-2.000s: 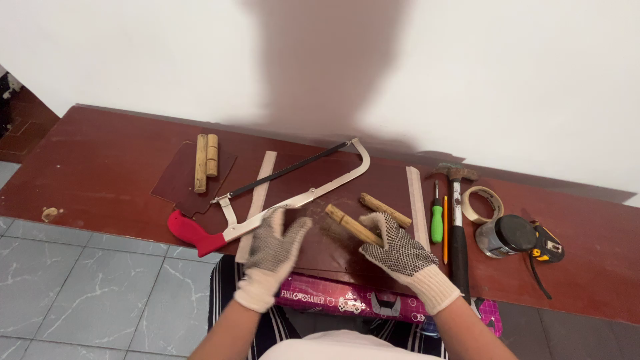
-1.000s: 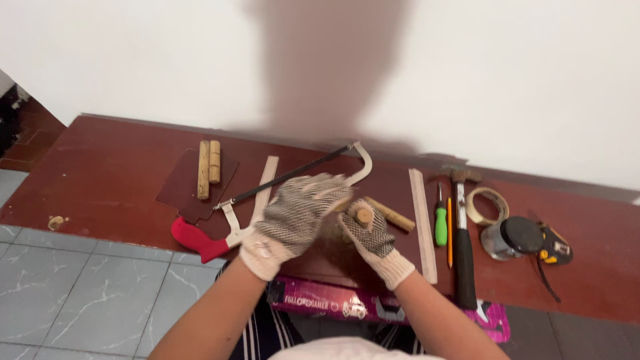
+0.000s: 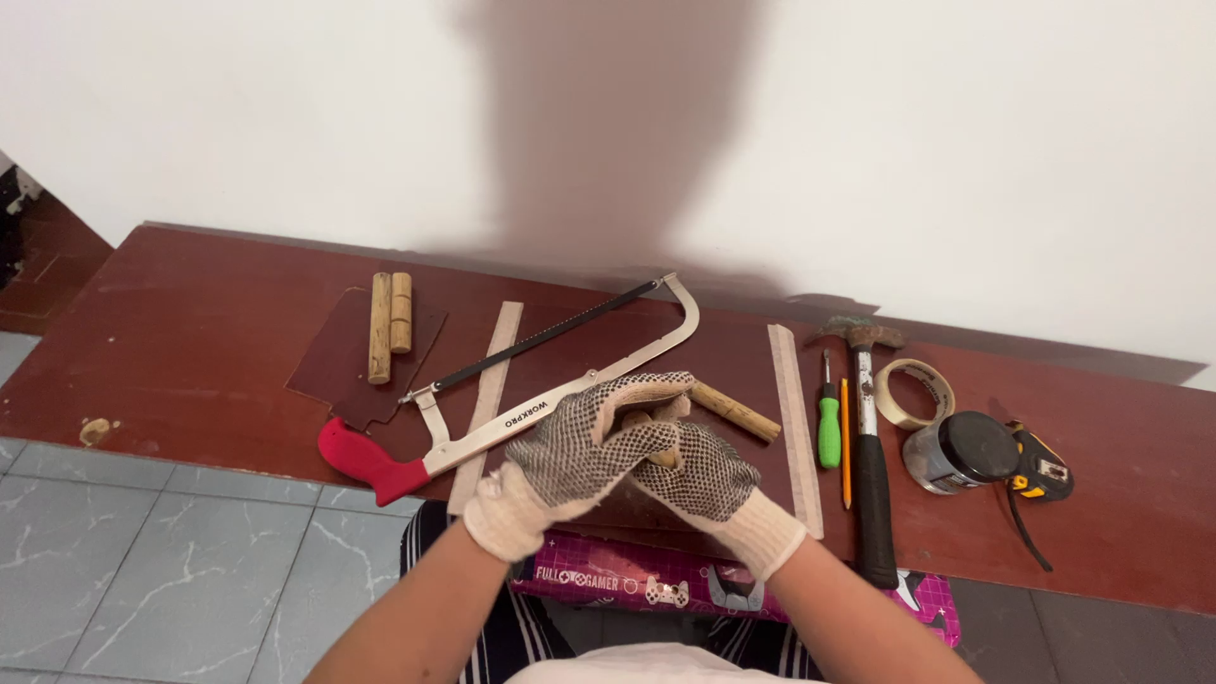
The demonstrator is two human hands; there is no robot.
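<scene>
My left hand and my right hand, both in knitted gloves with dark dots, meet over the front of the reddish-brown board. Between them is a short bamboo piece, mostly hidden by the fingers; my right hand grips it and my left hand wraps around it. Another bamboo piece lies just beyond my right hand. A hacksaw with a red handle lies to the left, its frame passing close to my left hand. Two further bamboo pieces lie side by side at the back left.
Masking tape strips run across the board on both sides of my hands. To the right lie a green screwdriver, an orange pencil, a hammer, a tape roll, a black-lidded jar and a tape measure.
Two seconds ago my hands were apart, with a bamboo piece at my right hand. My left hand has since moved right, and both hands are now together around a bamboo piece.
</scene>
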